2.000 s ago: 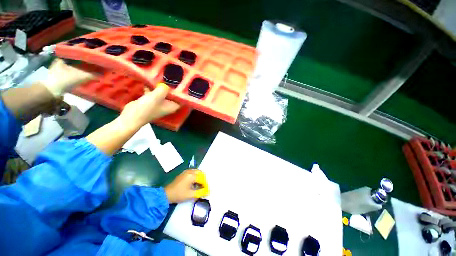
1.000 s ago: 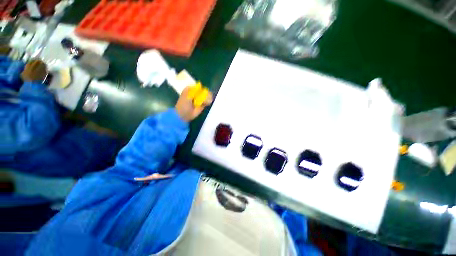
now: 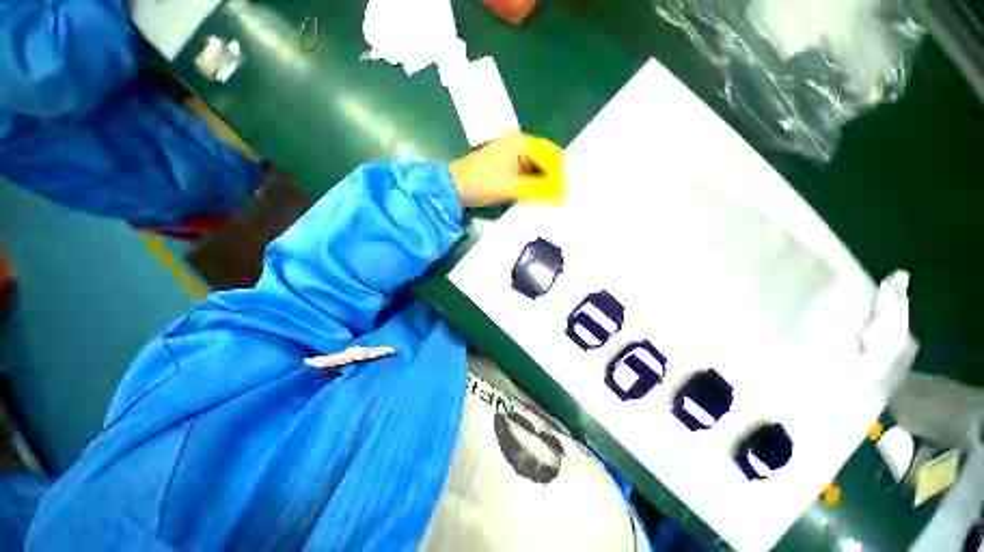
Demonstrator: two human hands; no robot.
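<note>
My left hand (image 3: 505,170), with yellow finger cots, is at the left edge of the white foam sheet (image 3: 691,173). Its fingers are curled, and it is blurred; whether it holds anything cannot be told. Several black octagonal watch units lie in a slanting row along the near side of the sheet. The leftmost unit (image 3: 537,267) is just below my hand, untouched, and the farthest unit (image 3: 764,451) is at lower right. White glare crosses their faces. My right hand is out of the picture.
A white tissue (image 3: 415,32) and a white rectangle (image 3: 482,99) lie on the green bench beyond my hand. Clear crinkled plastic (image 3: 798,97) is at upper right. A crumpled white piece (image 3: 887,323) is at the sheet's right edge. A cream pad (image 3: 937,475) is at lower right. Another person's blue sleeve (image 3: 65,65) is upper left.
The view has turned and moved down, so the orange tray has almost left the picture. My left hand stays near the sheet's left edge. The units keep their row.
</note>
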